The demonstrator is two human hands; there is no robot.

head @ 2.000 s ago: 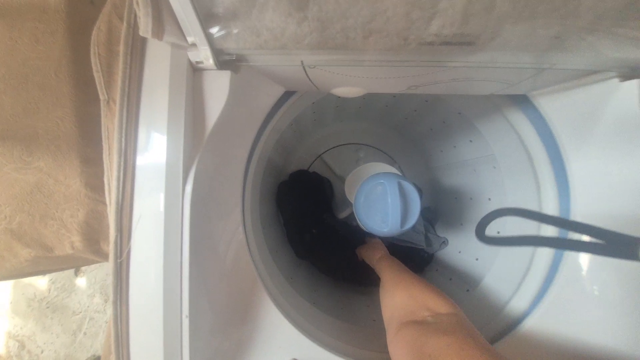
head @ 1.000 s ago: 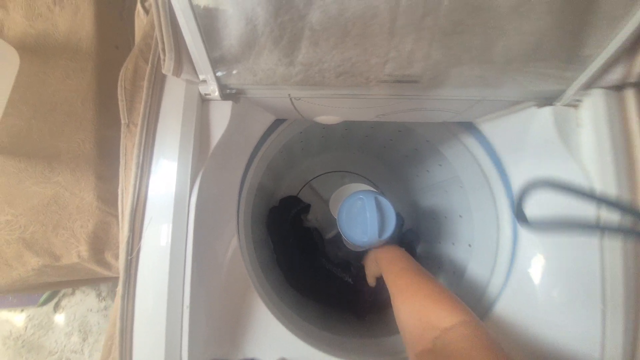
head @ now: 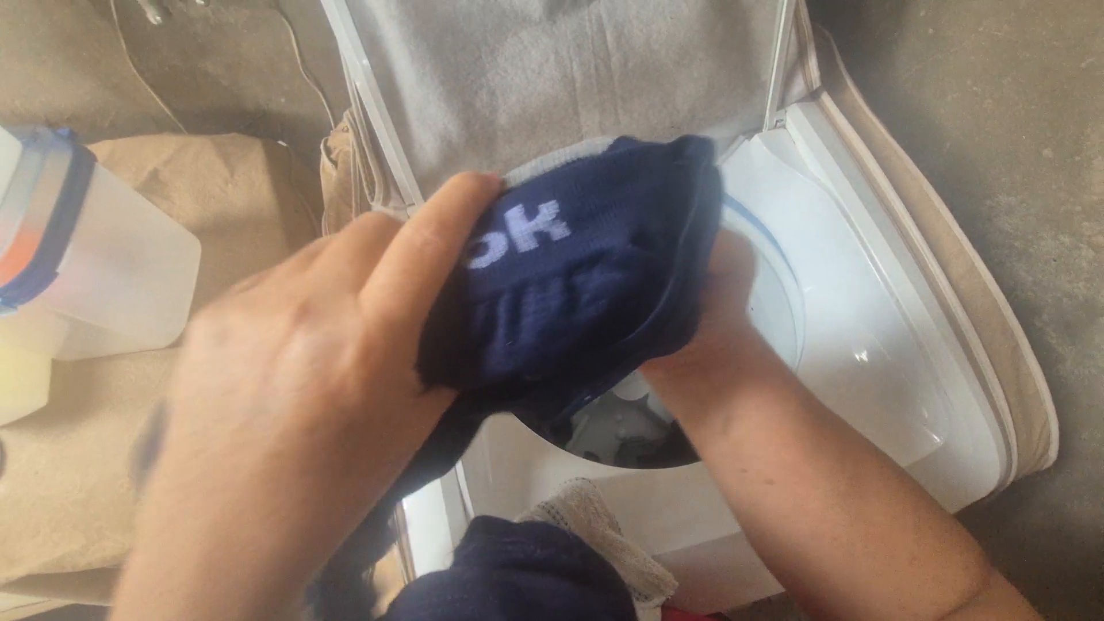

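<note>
A navy blue garment [head: 578,267] with white lettering on a knit band is stretched up in front of the camera, over the washing machine. My left hand [head: 345,319] grips its left end, thumb along the band. My right hand [head: 724,285] is at the garment's right end, its fingers hidden behind or inside the cloth. Below lies the drum opening of the top-loading washing machine [head: 862,345], partly covered by my hands and the cloth; dark fabric [head: 664,444] shows in it. More navy cloth [head: 526,578] hangs at the bottom edge.
A beige towel-like cloth [head: 595,535] lies against the machine's front. The raised lid [head: 552,86] stands behind. At left, a translucent plastic container with a blue rim [head: 129,267] rests on a brown fabric cover [head: 95,483]. A cord [head: 138,69] runs along the upper left.
The right hand was down in the drum by the blue agitator cap; now it is raised above the machine at the navy garment. My left hand has come into view, gripping it. The view has shifted.
</note>
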